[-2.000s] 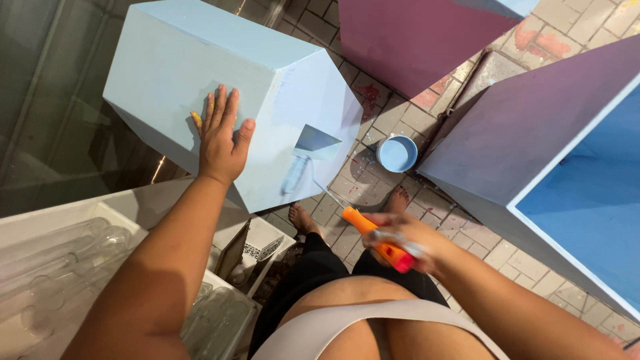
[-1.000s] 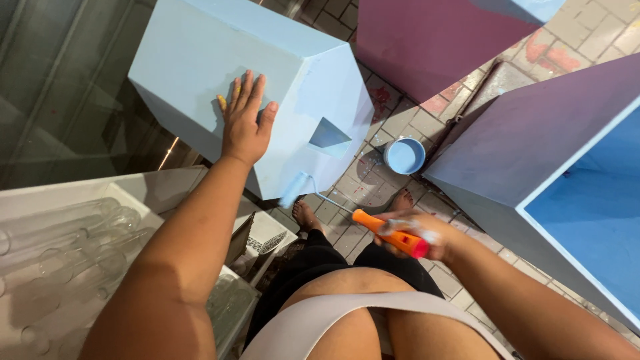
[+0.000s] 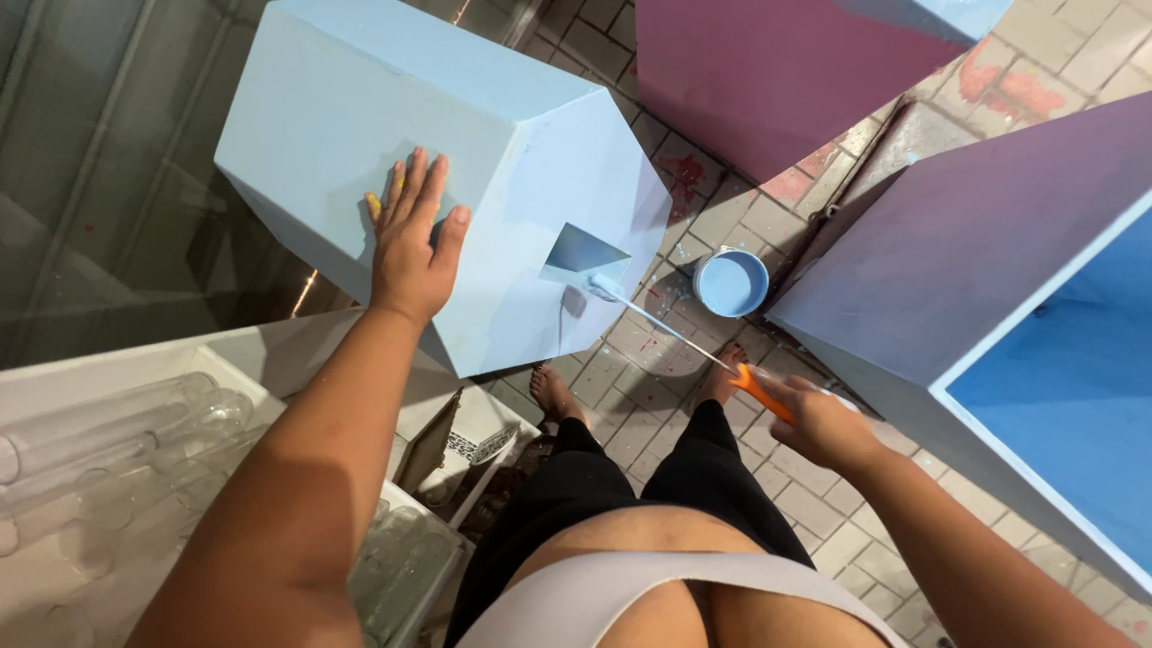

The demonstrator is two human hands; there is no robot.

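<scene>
A light-blue, many-sided box (image 3: 360, 108) stands ahead with a four-sided opening (image 3: 587, 252) in its facing panel. My left hand (image 3: 417, 234) lies flat on its side, fingers spread, with yellow paint on some of them. My right hand (image 3: 823, 423) grips the orange handle of a small paint roller (image 3: 666, 326); its blue roller head is at the lower edge of the opening, partly foreshortened. On the paved floor, right of the box, sits a round tub of light-blue paint (image 3: 733, 283).
A purple-and-blue box (image 3: 981, 234), its inside bright blue, stands at the right. Behind is a mauve box (image 3: 765, 81). White trays (image 3: 216, 360) of clear glass vessels (image 3: 108, 432) are at lower left. My bare feet (image 3: 553, 394) stand on paving (image 3: 810, 495) spotted with paint.
The roller head has moved up from below the opening, near the panel's bottom edge, to the opening's lower edge. My left hand stays flat on the box.
</scene>
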